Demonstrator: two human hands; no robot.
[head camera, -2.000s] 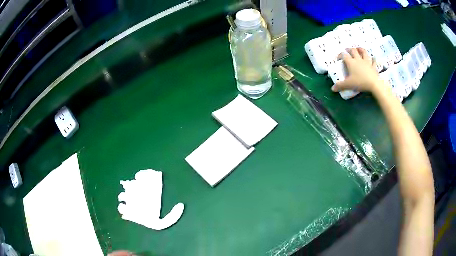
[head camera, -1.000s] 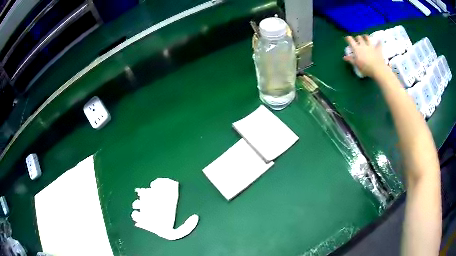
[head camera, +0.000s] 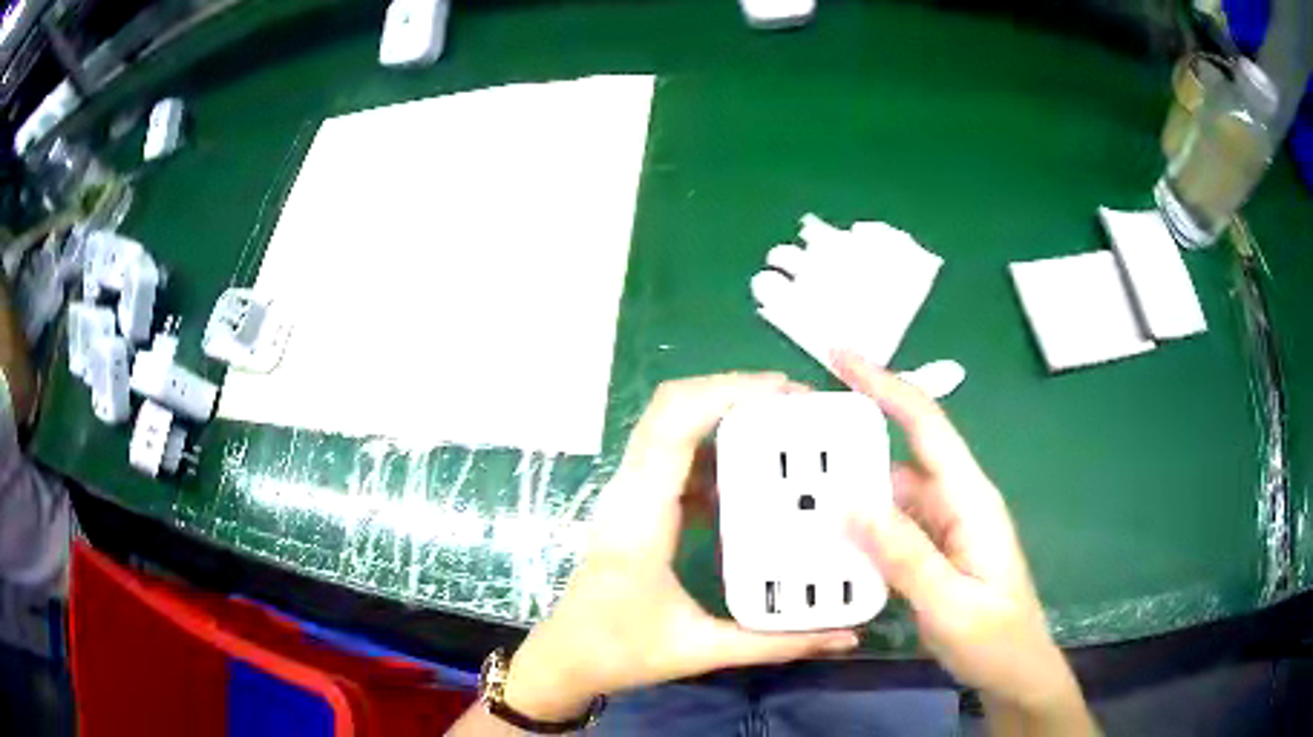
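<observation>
A white travel adapter (head camera: 804, 540) is held up near the bench's front edge, its face with slots and small ports turned towards me. My left hand (head camera: 655, 540) grips its left side and bottom, with a wristwatch on the wrist. My right hand (head camera: 958, 540) is at its right side, fingers behind and at the edge, thumb over the lower right of the face. The adapter's back is hidden.
A blank white paper sheet (head camera: 461, 267) lies left of centre. Jumbled adapters (head camera: 108, 346) lie at the left. An unworn white glove (head camera: 857, 288), two white pads (head camera: 1080, 310) and a bottle (head camera: 1217, 166) are to the right. Red bin (head camera: 187, 655) below left. A person's sleeve (head camera: 36, 526) shows far left.
The view has swung left. My right hand has come from the adapter group at the right to in front of me. My left hand has come into view, and both now hold one adapter.
</observation>
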